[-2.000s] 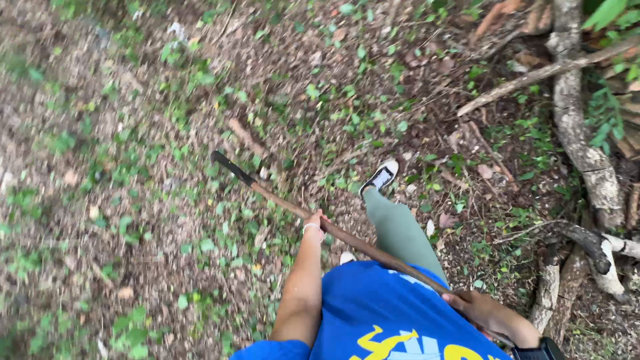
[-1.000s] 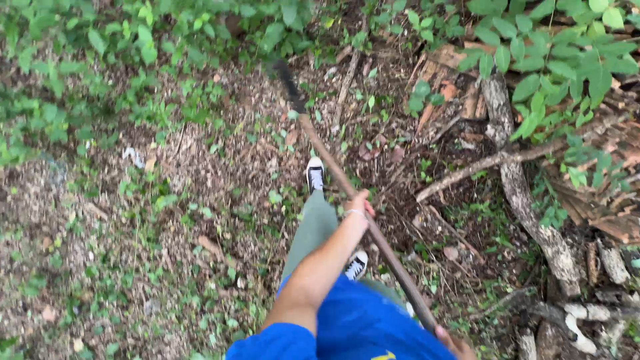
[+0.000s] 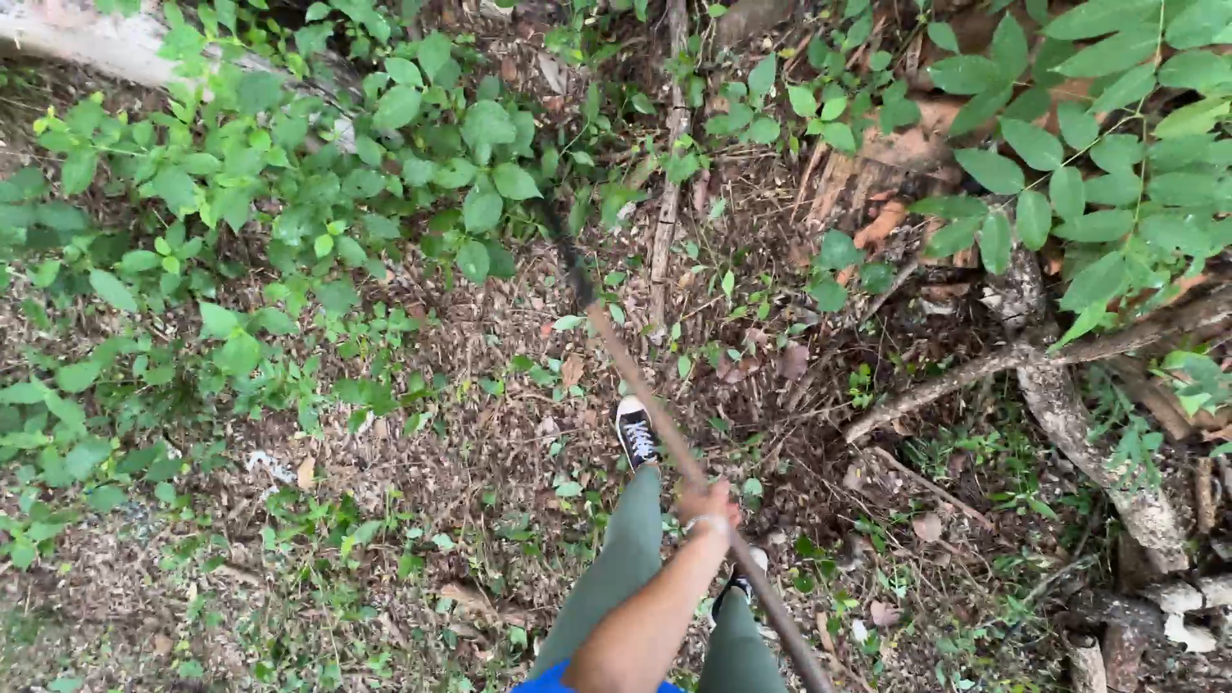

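Observation:
My left hand (image 3: 710,507), with a thin band at the wrist, is closed around the middle of a long wooden pole (image 3: 654,409). The pole runs diagonally from the bottom edge up to the left. Its far part (image 3: 568,252) is dark, and the tip is hidden among green leaves. My right hand is out of view, as is the pole's near end. Just left of the pole, one black and white sneaker (image 3: 636,433) stands on the leaf litter; the other is partly covered by the pole and my left arm.
Leafy plants (image 3: 241,202) fill the upper left, before a pale log (image 3: 96,43). On the right lie a thick branch (image 3: 1088,433), a thinner crossing branch (image 3: 943,390) and broken reddish-brown pieces (image 3: 876,173) under overhanging leaves. A thin stick (image 3: 669,212) lies beyond the pole.
The pole has swung from pointing left to pointing farther forward, its dark end now among the leaves. My right hand, on the pole earlier, has left the view. The view has moved forward.

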